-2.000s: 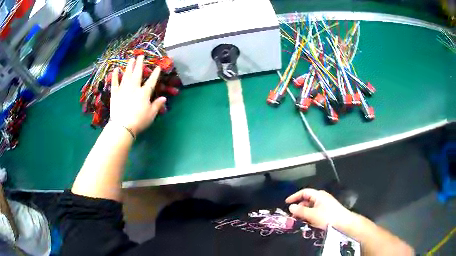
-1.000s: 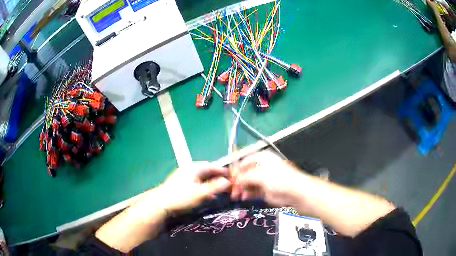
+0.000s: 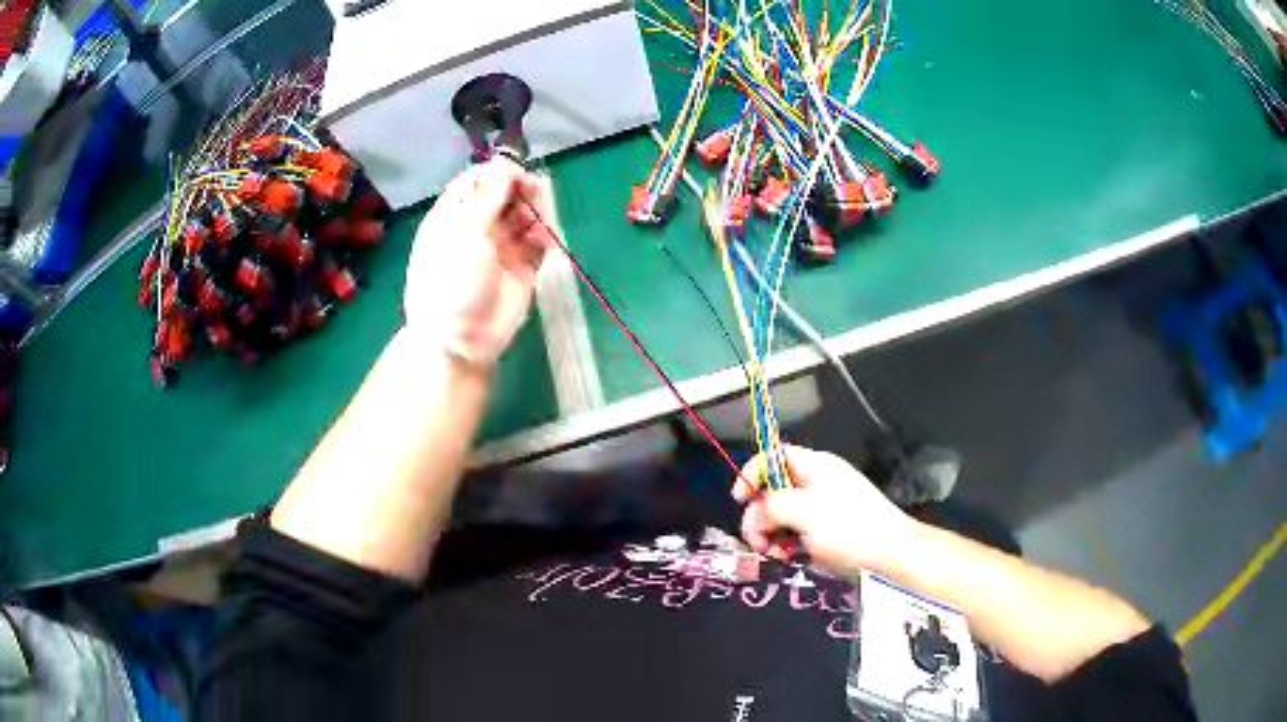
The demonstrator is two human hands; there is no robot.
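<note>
My left hand [image 3: 476,261] is at the machine's round black head [image 3: 491,110], fingers closed on the end of a red wire [image 3: 625,329]. A dark strand seems to run with it. The wire stretches taut down to my right hand [image 3: 819,511], in front of my body. My right hand grips a bunch of coloured wires [image 3: 762,381], yellow, blue and white, that fan upward over the bench edge. A thin dark wire [image 3: 702,292] stands apart from the bunch. The connector end is hidden in my right fist. The white-grey machine [image 3: 565,85] stands behind my left hand.
A large heap of red-black connectors [image 3: 254,261] lies left of the machine. A smaller spread of harnesses [image 3: 847,198] lies right of it. A pale strip [image 3: 568,339] runs to the bench edge [image 3: 988,292]. A grey cord [image 3: 847,374] hangs over that edge. A blue stool [image 3: 1228,339] stands right.
My left hand went from the left heap to meet my right hand at the bench edge, then up to the machine head with a red wire. My right hand now holds a wire bunch.
</note>
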